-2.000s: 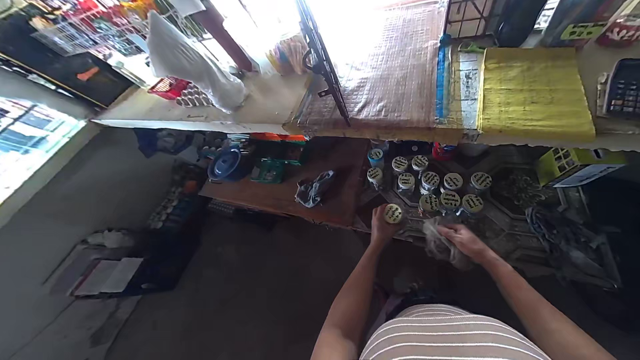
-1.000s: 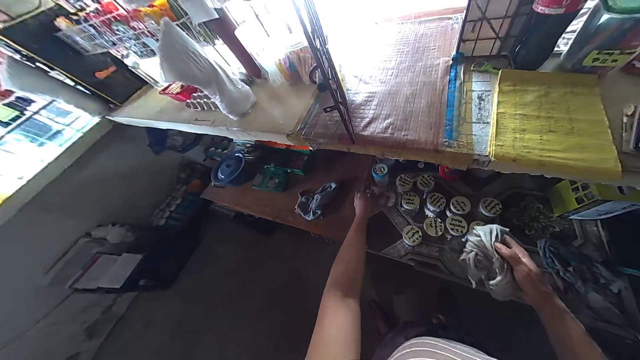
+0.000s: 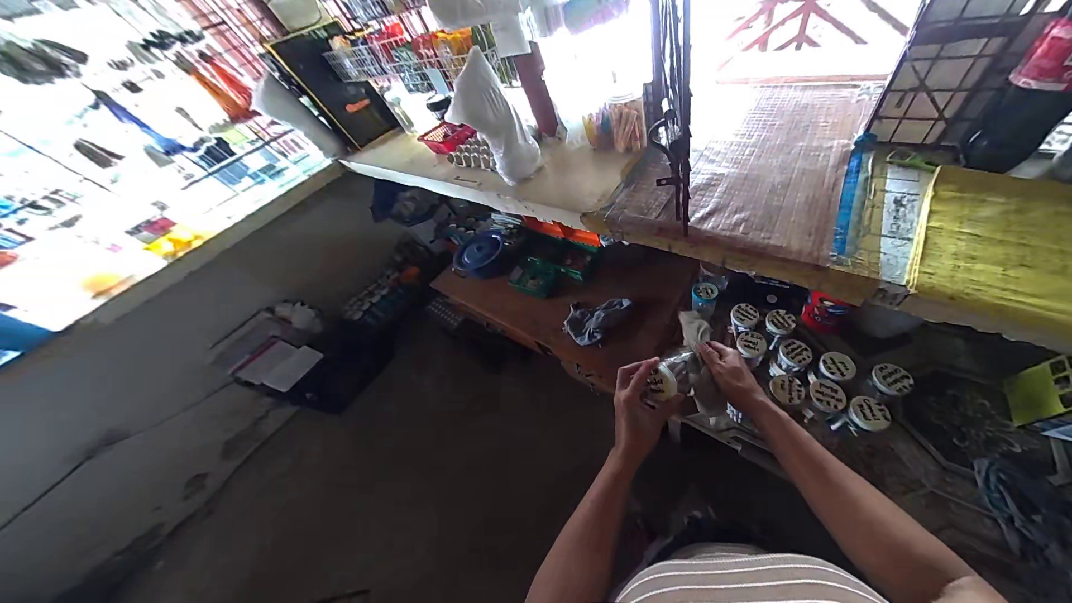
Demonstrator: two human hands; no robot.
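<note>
My left hand [image 3: 641,406] grips a clear jar [image 3: 677,368] by its pale lid, which bears dark writing; the jar is tilted sideways. A light grey cloth [image 3: 708,389] is in my right hand [image 3: 730,377], against the jar's body, and part of it hangs down. Just right of my hands, several jars with written-on lids [image 3: 791,355] stand upright on a low shelf. A jar with a blue-rimmed lid [image 3: 704,293] stands behind them, near the cloth's upper end.
A crumpled blue-grey cloth [image 3: 596,320] lies on the brown wooden table [image 3: 519,314], with a blue basin [image 3: 480,254] and green trays [image 3: 536,276] farther back. The counter edge [image 3: 754,261] overhangs the jars. A yellow-green box [image 3: 1038,394] and a dark cloth [image 3: 1017,502] are at the right.
My left hand has come away from the back of the shelf with a jar in it. The right hand has brought the cloth leftward onto that jar. The view has shifted left.
</note>
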